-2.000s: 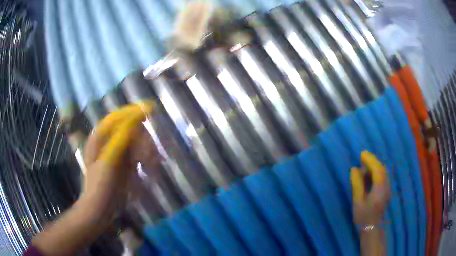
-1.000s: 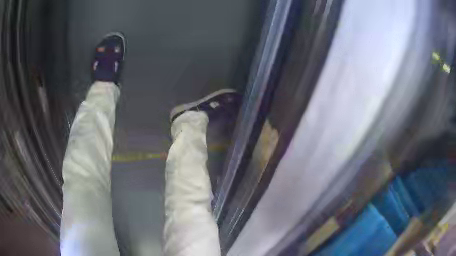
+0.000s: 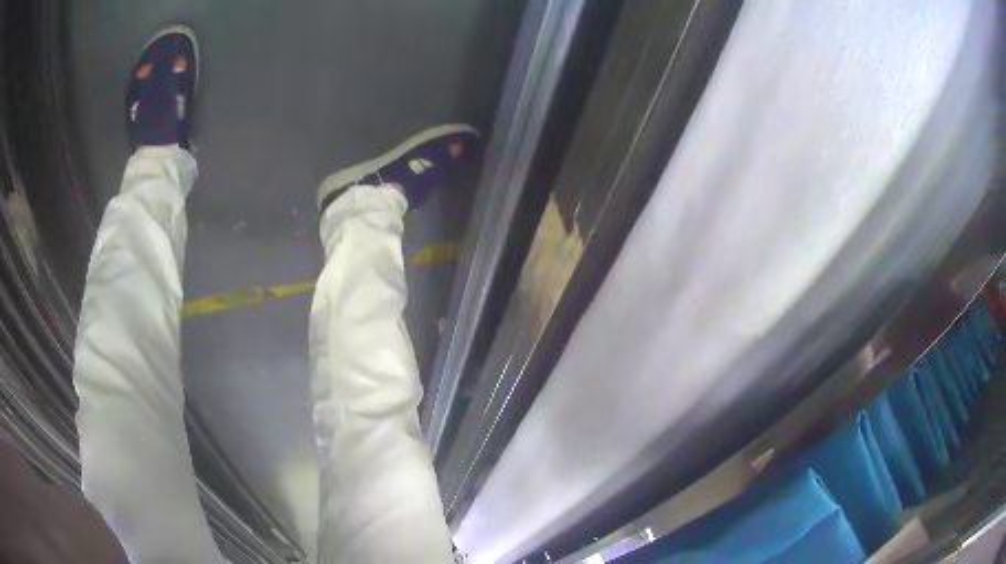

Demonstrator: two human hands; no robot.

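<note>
Neither of my hands is in view. Blue cloth [image 3: 782, 527] hangs in ridges at the lower right, cut off by the picture's edge. A broad, smooth white surface [image 3: 706, 286] curves along the right side beside dark and shiny metal edges [image 3: 502, 220]. I cannot tell whether it is cloth or a panel. A small tan patch [image 3: 554, 259] shows on the dark edge.
My legs in white trousers [image 3: 364, 375] and dark blue shoes [image 3: 163, 90] stand on the grey floor [image 3: 276, 88]. A yellow line [image 3: 248, 297] crosses the floor. Shiny parallel metal edges [image 3: 44, 408] run along the left side.
The view has swung from the rods and cloth down to the floor, and both hands have left the picture. Since one second ago, my legs and shoes appear further left and the blue cloth is sharper.
</note>
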